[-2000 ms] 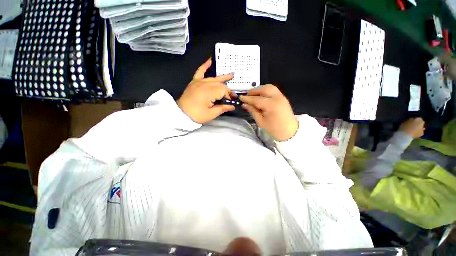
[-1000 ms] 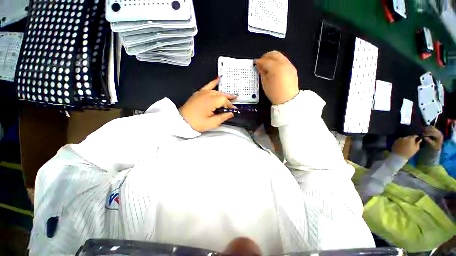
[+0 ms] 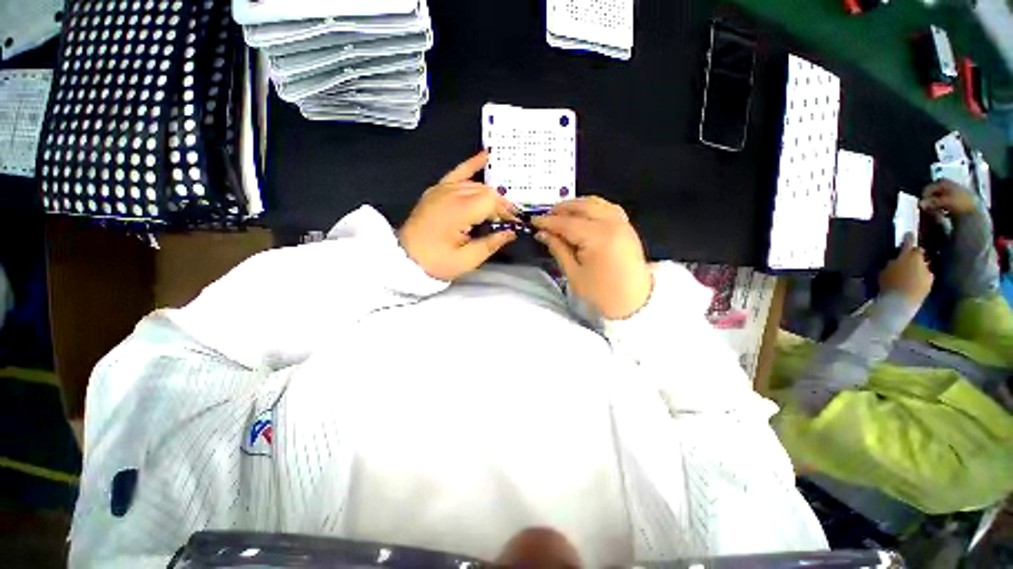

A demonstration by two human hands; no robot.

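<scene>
A white perforated plate (image 3: 531, 153) lies on the black table in front of me. Black dots show at its upper right, lower right and lower left corners. My left hand (image 3: 453, 226) holds a narrow black pad strip with white dots (image 3: 500, 228) at the table's edge, just below the plate; its index finger reaches to the plate's left side. My right hand (image 3: 594, 247) has its fingertips pinched at the strip's right part. Whether a loose pad is between them is too small to tell.
A tall fanned pile of white plates (image 3: 350, 67) and black dotted sheets (image 3: 133, 117) lie left. A smaller plate pile (image 3: 591, 25) is beyond. A phone (image 3: 729, 87) and a long dotted sheet (image 3: 804, 161) lie right. Another person's hands (image 3: 909, 270) handle a white piece. An open carton (image 3: 106, 289) is below.
My right hand has come back from the plate's upper right corner to the strip. A black dot now shows at that corner. The neighbour's hands have moved onto a white piece.
</scene>
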